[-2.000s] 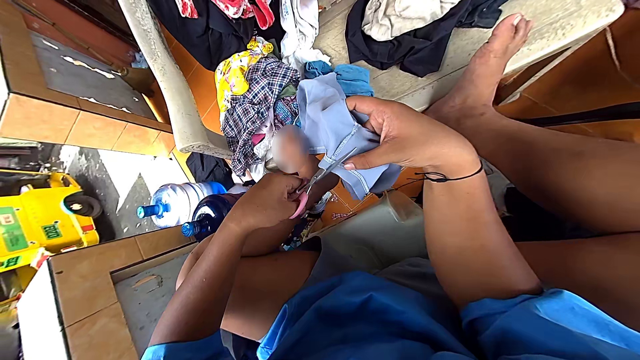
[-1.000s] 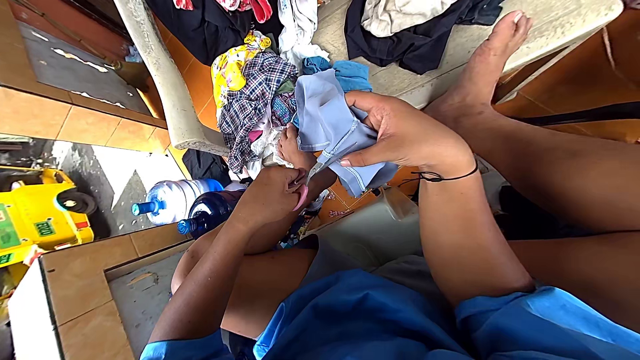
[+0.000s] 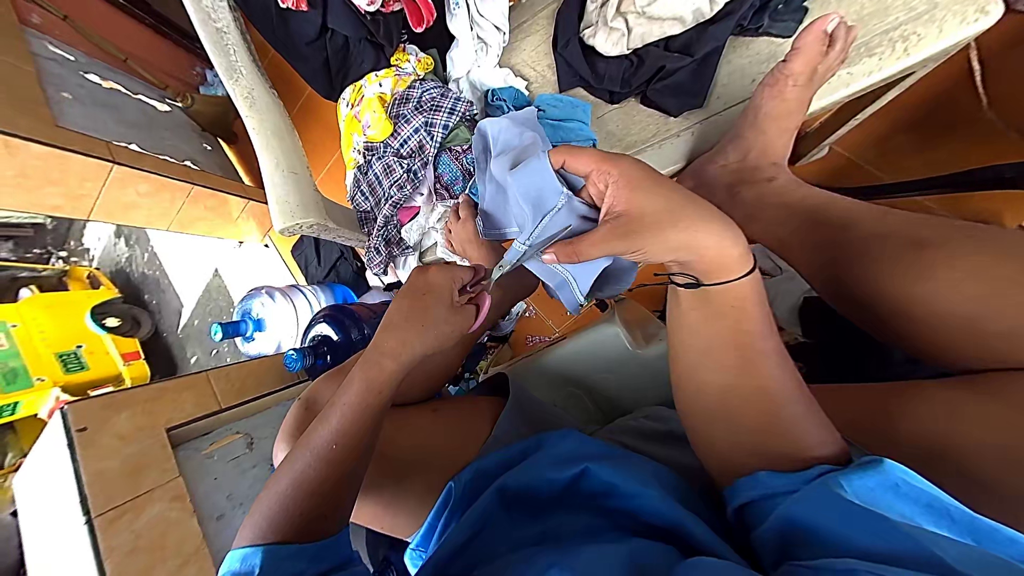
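My left hand point(image 3: 436, 308) is closed around the pink handles of a pair of scissors point(image 3: 512, 260). The metal blades point up and right and lie against the stitched seam of a light blue fabric piece point(image 3: 512, 176). Between its thumb and fingers, my right hand point(image 3: 648, 208) pinches that fabric, near the blade tips. Part of the fabric is hidden behind the right hand. Just beyond it lies a pile of cloth, with a plaid cloth point(image 3: 408, 152), a yellow patterned cloth point(image 3: 372, 104) and a teal cloth point(image 3: 564, 120).
A worn plastic chair point(image 3: 280, 136) stands at left. Two large water bottles, one clear point(image 3: 280, 316) and one dark blue point(image 3: 340, 328), lie near my left forearm. Black cloth point(image 3: 640, 76) rests on a pale surface at the top. My bare feet flank the work; a yellow vehicle point(image 3: 72, 344) is outside.
The scissors and both hands stay at about the same place on the light blue fabric. No other change is plain.
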